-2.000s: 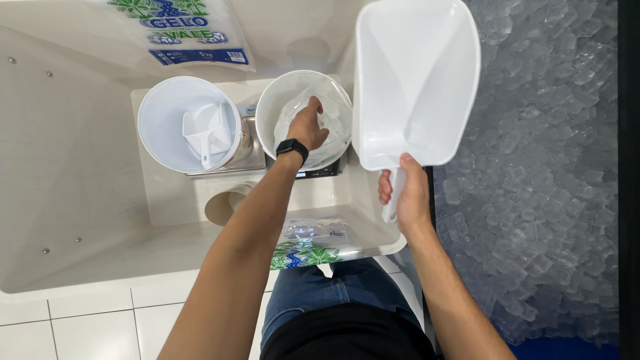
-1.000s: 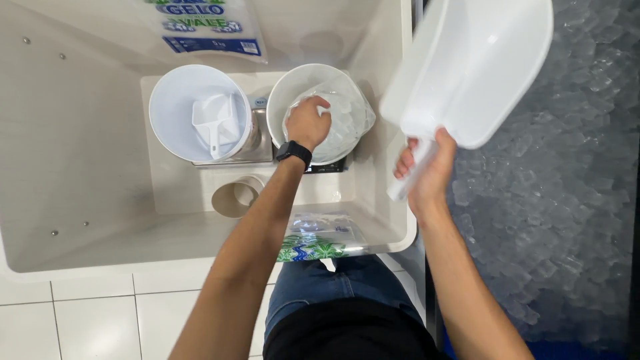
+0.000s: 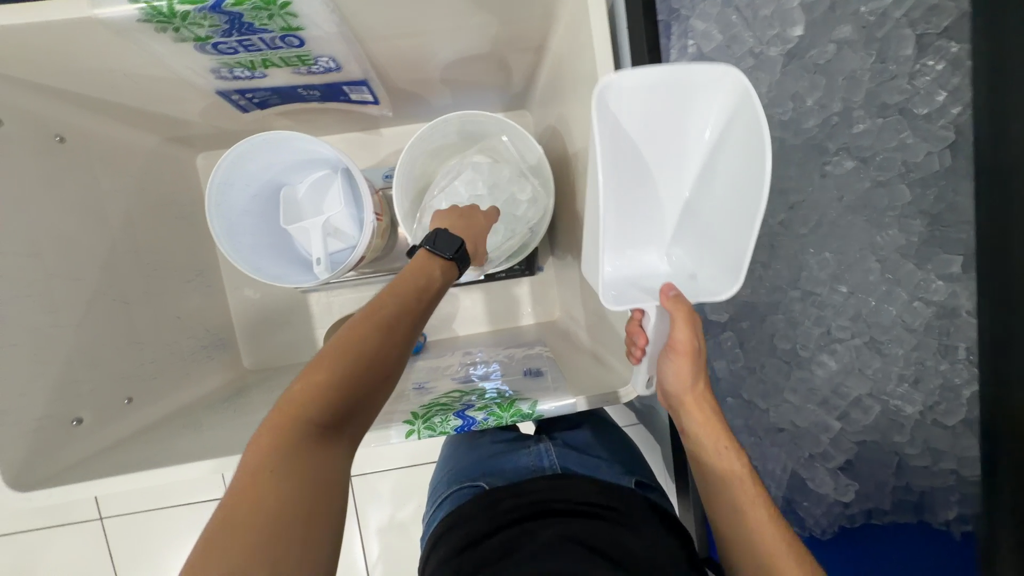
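My right hand (image 3: 672, 352) grips the handle of a large white plastic scoop (image 3: 680, 184), whose bowl looks empty and hangs over the tub's right edge and the ice bin. Inside a white bucket (image 3: 406, 172), a clear plastic bag holds ice cubes (image 3: 500, 188). My left hand (image 3: 466, 226), with a black watch at the wrist, is at the near side of that bag; its fingertips are partly hidden, so its hold cannot be told. Left of it stands a second white bucket (image 3: 248, 200) with a small white scoop (image 3: 314, 210) inside.
The buckets stand in a large beige tub (image 3: 112, 240), the right one by a scale (image 3: 516, 268). Printed plastic bags lie on the tub's back wall (image 3: 296, 56) and front rim (image 3: 480, 400). My left forearm partly hides a round container (image 3: 338, 326). Loose ice (image 3: 864, 320) fills the bin at right.
The large scoop swung out to the right and tilted one second ago; now it is more upright and nearer the tub. My left hand has moved to the near side of the bagged ice.
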